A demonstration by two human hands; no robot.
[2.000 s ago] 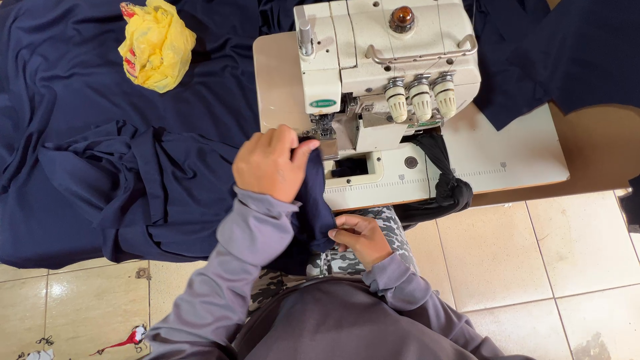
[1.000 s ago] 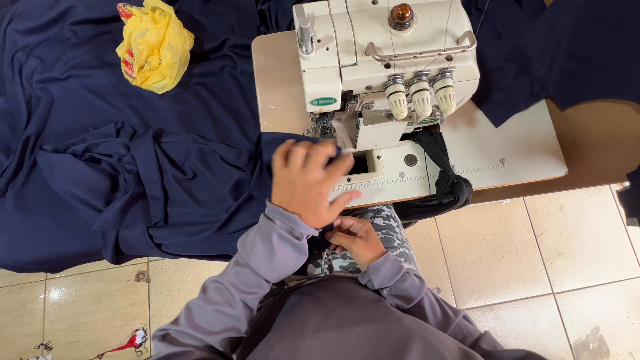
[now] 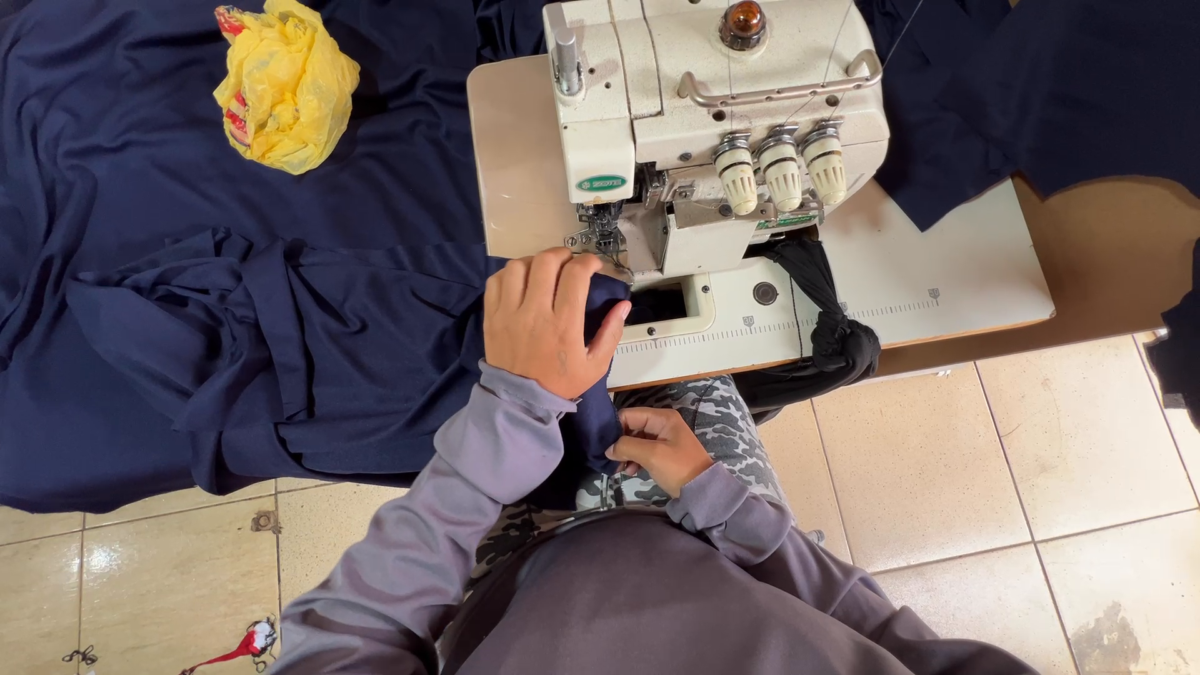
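Observation:
An overlock sewing machine (image 3: 722,103) stands over its white work plate. My left hand (image 3: 553,323) lies over navy fabric (image 3: 600,403) just in front of the presser foot (image 3: 605,234), fingers toward the needle area and thumb to the right. Whether it grips the cloth or only presses on it cannot be told. Lower and to the right, my right hand (image 3: 661,448) pinches the edge of the same fabric between thumb and fingers, above my lap. The fabric's end at the presser foot is partly hidden by my left hand.
A large heap of navy fabric (image 3: 356,347) spreads to the left, with a crumpled yellow plastic bag (image 3: 291,89) on it. Knotted black cloth (image 3: 834,328) hangs over the machine table's front edge (image 3: 937,337). More navy cloth (image 3: 1022,103) lies at the right. Thread scraps (image 3: 248,642) are on the tiled floor.
My left hand has moved off the fabric and come back onto it by the presser foot, lower than two seconds ago. My right hand stays at the fabric's edge.

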